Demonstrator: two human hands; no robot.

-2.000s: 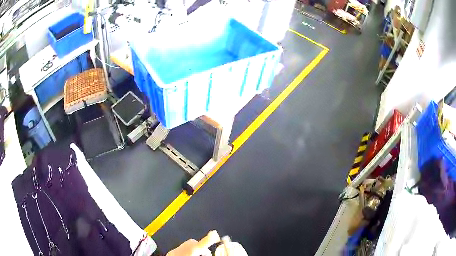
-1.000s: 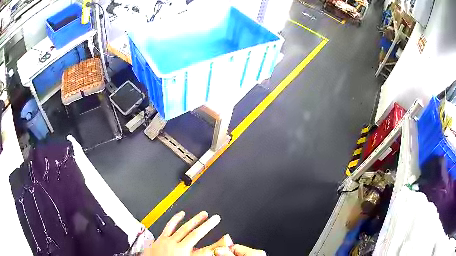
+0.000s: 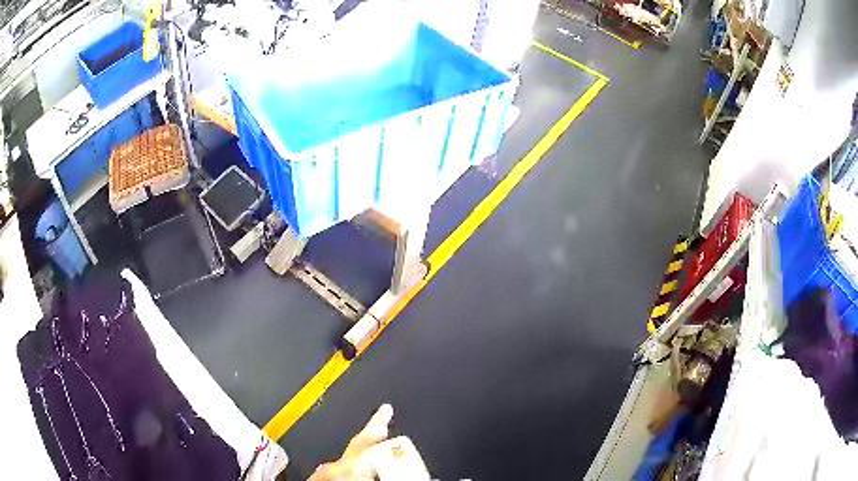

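Note:
My left hand (image 3: 350,462) is at the bottom edge, cut off, with one finger or thumb pointing up. A pale, overexposed shape (image 3: 401,459) with a small brownish mark lies against its right side. I cannot tell if it is a held thing or part of my right hand, which does not show clearly otherwise. A pile of dark purple-black panels (image 3: 141,399) with thin pale cords or zips lies on the white tabletop (image 3: 179,352) at the lower left, apart from my hand.
A large blue bin (image 3: 372,169) stands on a metal-footed stand ahead. Left of it are an orange-brown slatted stool (image 3: 149,167) and a side table (image 3: 47,141) with a smaller blue bin (image 3: 118,61). A yellow line crosses the dark floor. Shelving and a red box (image 3: 720,249) stand right.
My left hand was spread with several fingers showing a second ago; now it is lower and only one finger stands up. My right hand's fingers have dropped from clear view. The camera view has shifted slightly.

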